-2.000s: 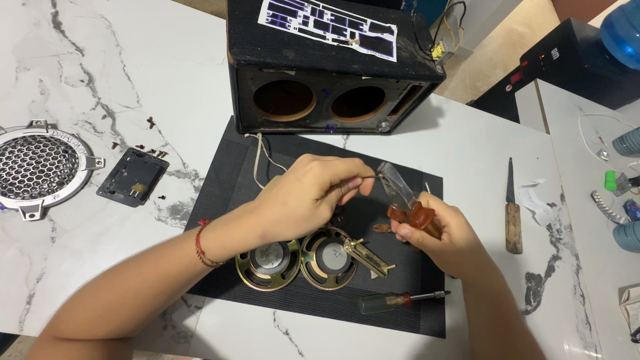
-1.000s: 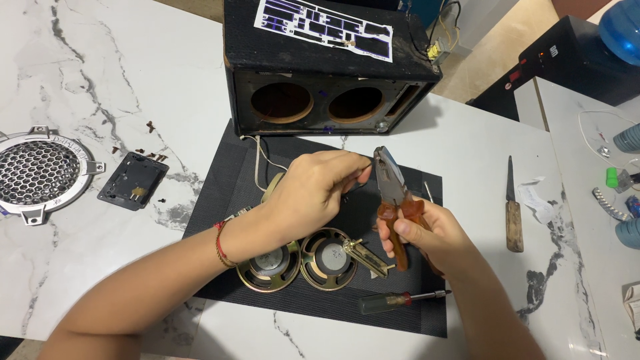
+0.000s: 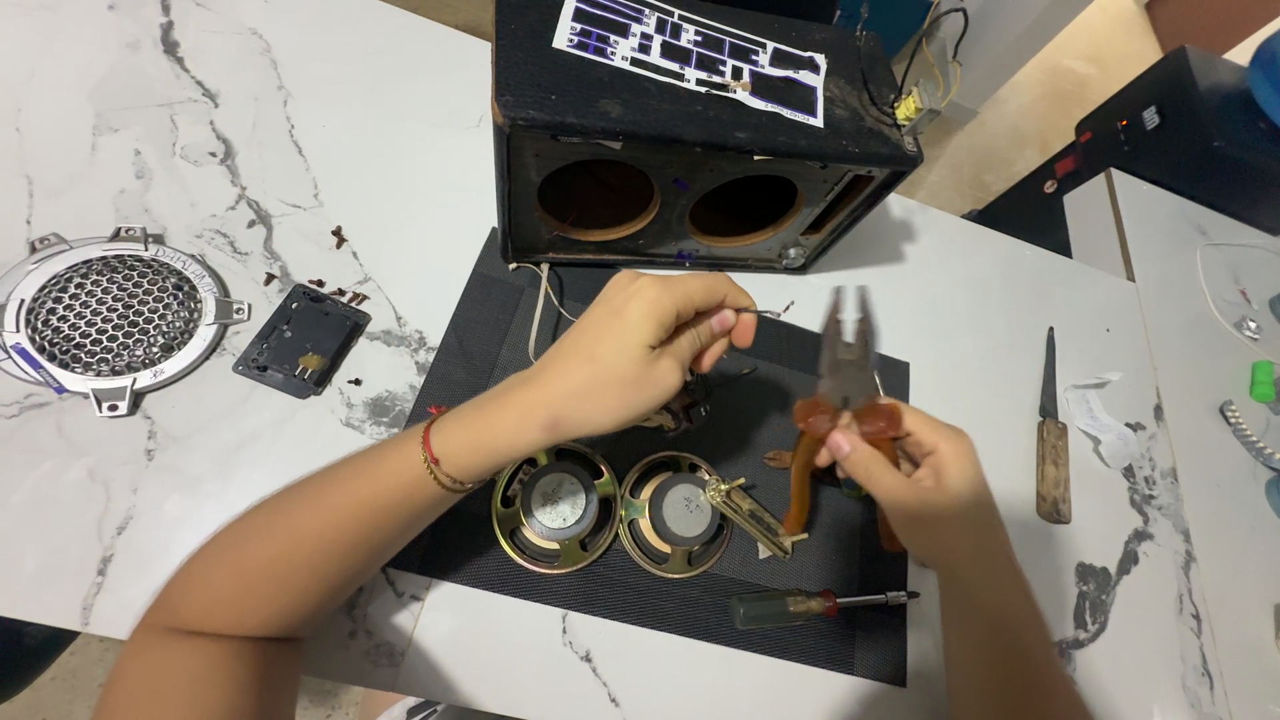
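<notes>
My left hand (image 3: pixel 650 345) pinches a thin dark wire (image 3: pixel 768 312) whose bare-looking end sticks out to the right of the fingertips. In my right hand (image 3: pixel 905 460) are combination pliers (image 3: pixel 846 370) with orange handles, jaws pointing up and parted, a little right of the wire and not touching it. Under my left hand lies a dark bundle of parts (image 3: pixel 690 405), partly hidden. Two round loudspeaker drivers (image 3: pixel 560 505) rest below it on a black mat (image 3: pixel 800 560), with a narrow brass-coloured metal part (image 3: pixel 755 515) against the right one.
A black speaker cabinet (image 3: pixel 700 190) with two round openings stands behind the mat. A screwdriver (image 3: pixel 825 605) lies at the front. To the right is a wooden-handled knife (image 3: pixel 1052 450); to the left are a speaker grille (image 3: pixel 120 315), a black plate (image 3: pixel 303 340) and loose screws (image 3: pixel 340 290).
The plier jaws were up against my left fingertips a second ago and now stand apart from them, to the right. The wire end now shows beyond my left fingers.
</notes>
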